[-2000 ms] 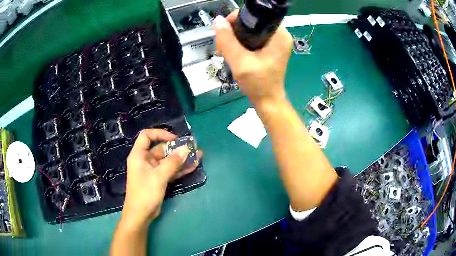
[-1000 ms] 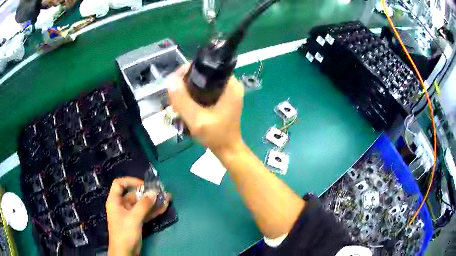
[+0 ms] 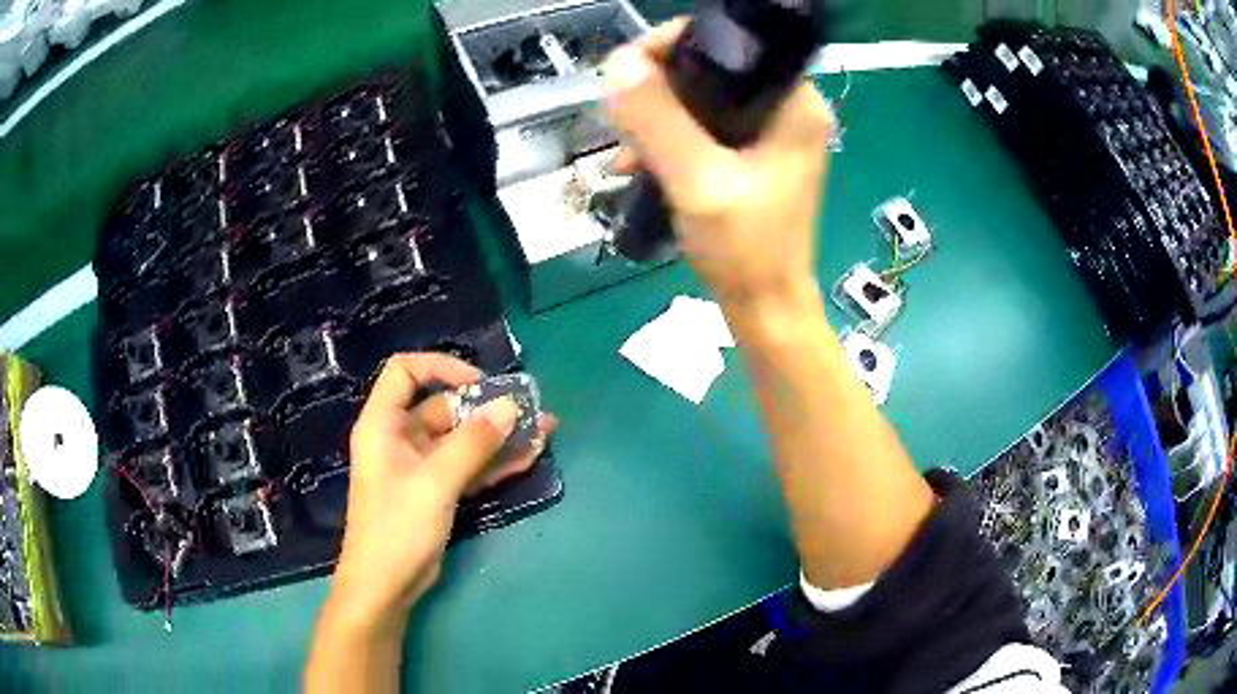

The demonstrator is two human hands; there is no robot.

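Note:
My left hand [image 3: 432,441] holds a small square circuit board [image 3: 498,401] between thumb and fingers, over the lower right corner of the black blister tray [image 3: 326,441]. My right hand [image 3: 733,190] is closed around the thick black electric screwdriver [image 3: 743,68], in front of the grey screw feeder [image 3: 554,122]. The screwdriver's lower end is over the feeder's front; its tip is blurred and I cannot tell whether it touches. Modules with dark round centres and thin red wires sit in many tray pockets.
A white irregular piece [image 3: 677,350] lies on the green mat. Clear-framed wired parts [image 3: 867,290] lie right of it. A blue bin [image 3: 1150,468] of mixed parts is at lower right, stacked black trays [image 3: 1085,176] at upper right. A white disc [image 3: 60,441] and yellow box [image 3: 35,502] are far left.
The camera view has shifted since one second ago. My right hand and the screwdriver sit slightly further right than two seconds ago. My left hand still holds the circuit board.

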